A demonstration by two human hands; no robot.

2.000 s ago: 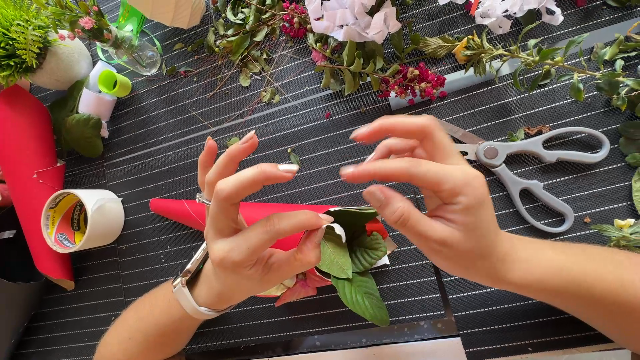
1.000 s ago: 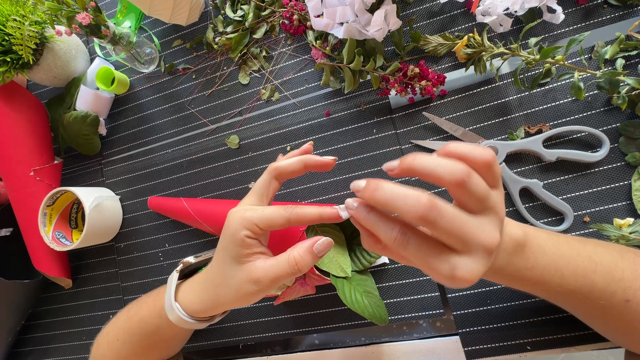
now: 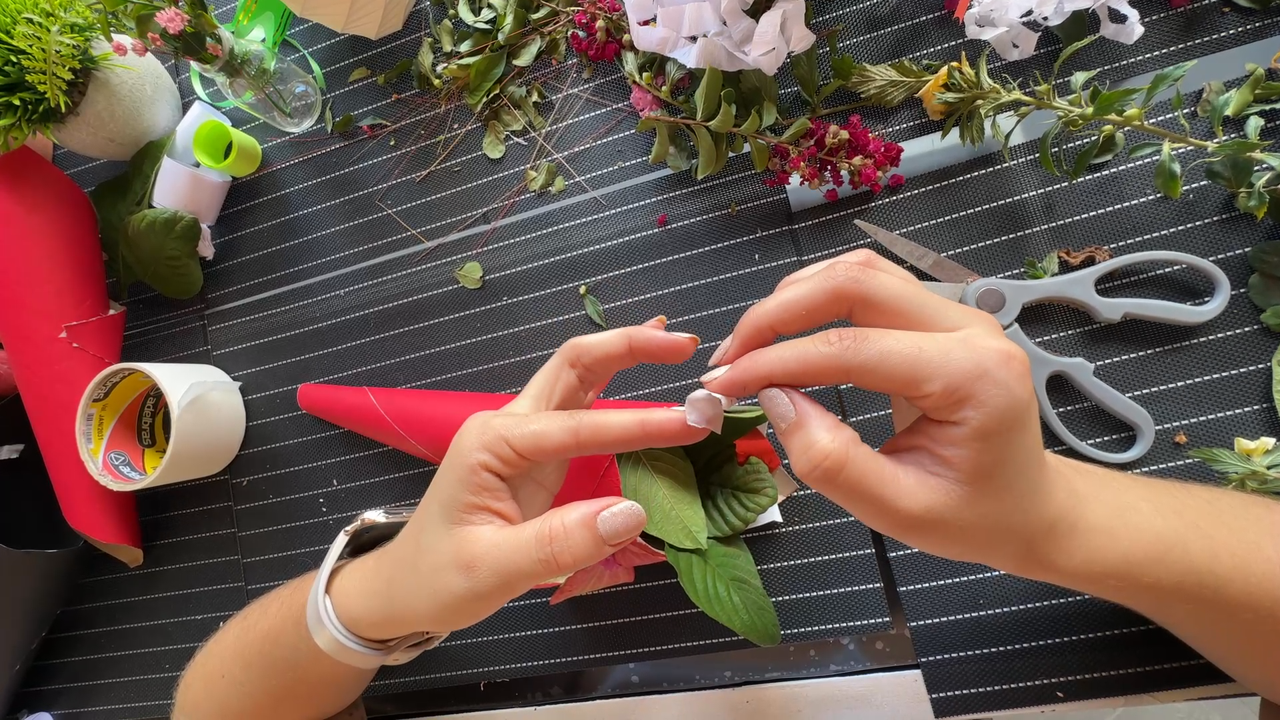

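Note:
A small piece of whitish tape [image 3: 706, 410] clings to the tip of the index finger of my left hand [image 3: 560, 460], whose other fingers are spread. My right hand [image 3: 890, 400] is at that piece, its thumb and fingertips close around it; whether they pinch it is unclear. Under my left hand lies a red paper cone [image 3: 400, 415] with green leaves [image 3: 665, 495] at its wide end. Grey-handled scissors [image 3: 1070, 295] rest behind my right hand, blades slightly apart. A roll of white masking tape [image 3: 215, 425] lies on its side at the left.
Cut foliage with pink blossoms [image 3: 835, 155] and shredded white paper [image 3: 720, 30] lie along the far side. Another red paper cone [image 3: 60, 330], a potted plant [image 3: 120, 100], a glass vessel [image 3: 275, 90] and a lime-green roll [image 3: 228, 148] stand at the left. A striped black mat [image 3: 480, 330] covers the table.
The tape piece now shows on my left index fingertip. My right hand has moved slightly away from my left since a second ago, when their fingertips met.

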